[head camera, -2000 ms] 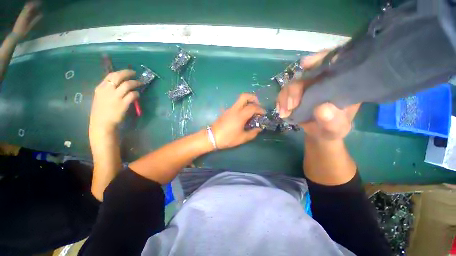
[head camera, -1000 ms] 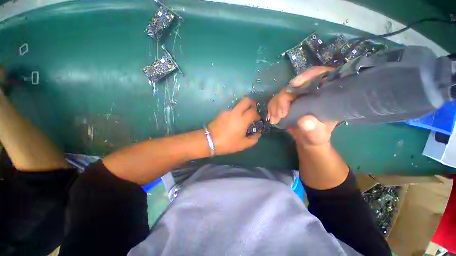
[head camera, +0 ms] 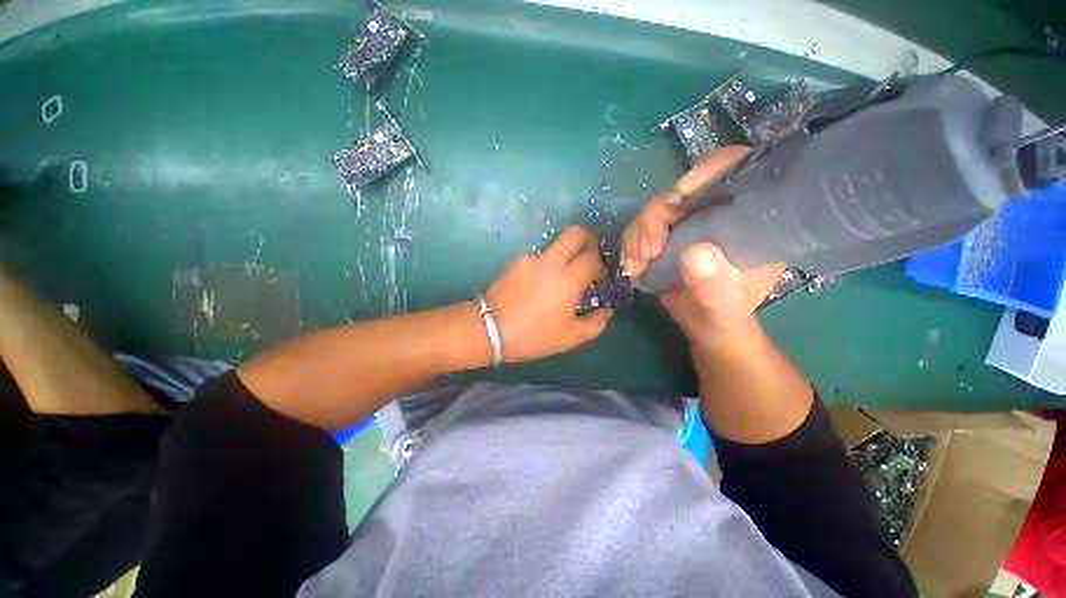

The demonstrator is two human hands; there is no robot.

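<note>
My left hand point(head camera: 540, 301), with a bracelet at the wrist, holds a small dark circuit board point(head camera: 601, 294) in its fingertips at the centre. My right hand point(head camera: 701, 275) grips a large grey electric screwdriver point(head camera: 836, 193), which points down and left to the board. The tool's tip is hidden by the right fingers. Tiny specks, apparently small screws, are scattered on the green mat point(head camera: 503, 193) beyond my left hand. Another board point(head camera: 786, 282) partly shows below the tool.
Two single boards point(head camera: 374, 154) lie upper left. A board pile point(head camera: 739, 108) lies beyond the tool. A blue bin point(head camera: 1015, 251) stands at right, a cardboard box point(head camera: 980, 496) of boards at lower right. A neighbouring person's arm point(head camera: 64, 350) is at the left edge.
The camera view has swung from two seconds ago. Since one second ago, the screwdriver's rear has swung slightly, uncovering a board below it. The left hand has barely moved and keeps its board.
</note>
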